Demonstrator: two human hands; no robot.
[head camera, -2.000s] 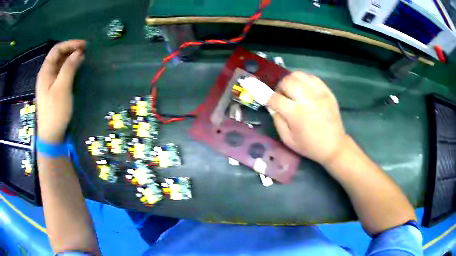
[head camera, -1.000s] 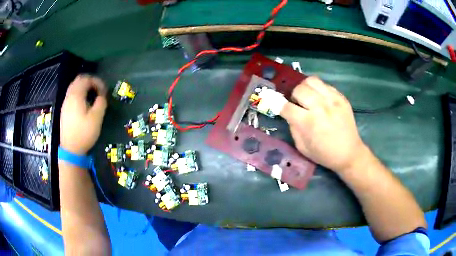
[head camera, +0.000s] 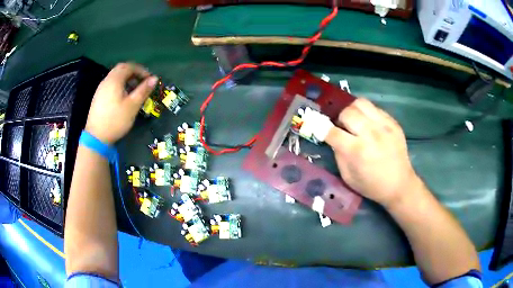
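Note:
A small power supply board (head camera: 300, 118) with yellow and white parts lies in the opening of the dark-red test fixture (head camera: 289, 174). My right hand (head camera: 368, 146) grips or presses this board with white-covered fingertips, which hide part of it. My left hand (head camera: 119, 102), with a blue wrist band, is over the upper left of the mat. Its fingertips are beside two boards (head camera: 172, 98), one partly under the hand (head camera: 151, 107); whether it grips one cannot be told. Several loose boards (head camera: 187, 181) lie between the fixture and the left tray.
A black divided tray (head camera: 70, 121) holding some boards stands at left; another tray edge (head camera: 504, 194) is at far right. A twisted red and black lead (head camera: 243, 66) runs from the raised shelf (head camera: 253, 25) to the fixture. A white instrument (head camera: 450, 25) stands at upper right.
The view has shifted. My left hand has moved forward and right, to the boards at the upper left; two now show there, where one showed earlier. My right hand stays at the board in the fixture.

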